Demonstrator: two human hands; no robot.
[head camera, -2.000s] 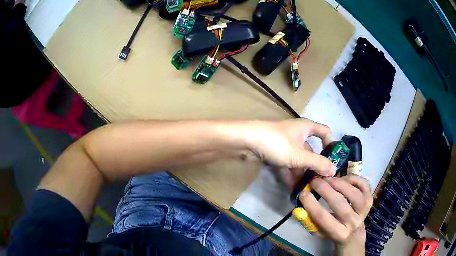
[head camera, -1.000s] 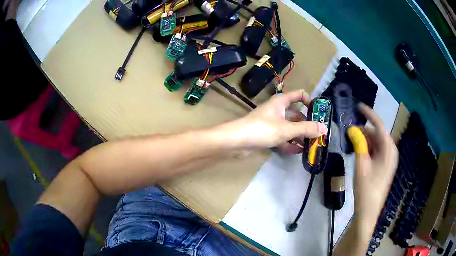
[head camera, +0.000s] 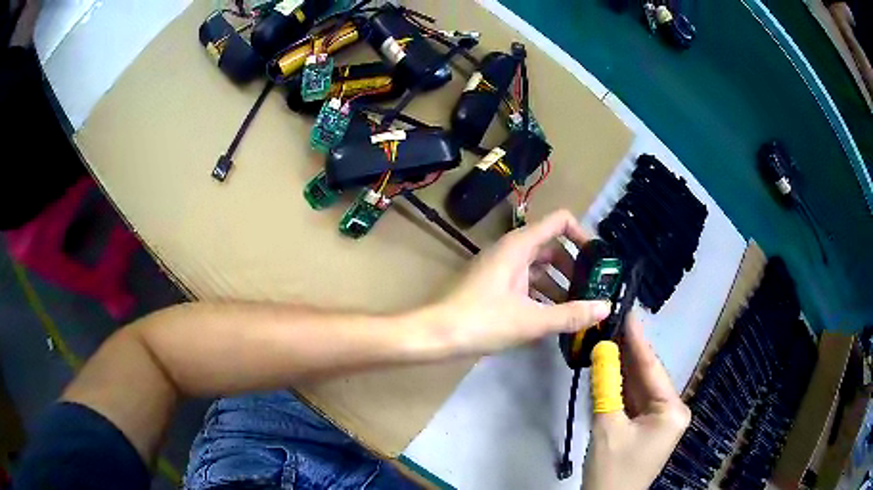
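Note:
My left hand (head camera: 531, 287) holds an open black housing (head camera: 578, 350) with its open side up, the thumb on the edge of the green circuit board (head camera: 605, 278) in it. A bit of yellow-orange shows below the board. A black cable (head camera: 571, 421) hangs from the housing's lower end. My right hand (head camera: 646, 407) holds a yellow-handled tool (head camera: 607, 378). A slim dark part, perhaps a cover (head camera: 627, 295), is at the housing's right side by my right fingers, partly blurred.
Several black housings (head camera: 392, 158) with dangling boards lie on the cardboard (head camera: 239, 234). Stacked black parts (head camera: 656, 230) lie just beyond my hands, and rows of black parts (head camera: 756, 383) at right. Two cabled devices lie on the green conveyor (head camera: 727, 96). A pink stool (head camera: 72, 254) stands at left.
My right hand has come back from the stacked black parts to the housing, with a slim dark part by its fingers. The labelled device beside the housing is no longer visible.

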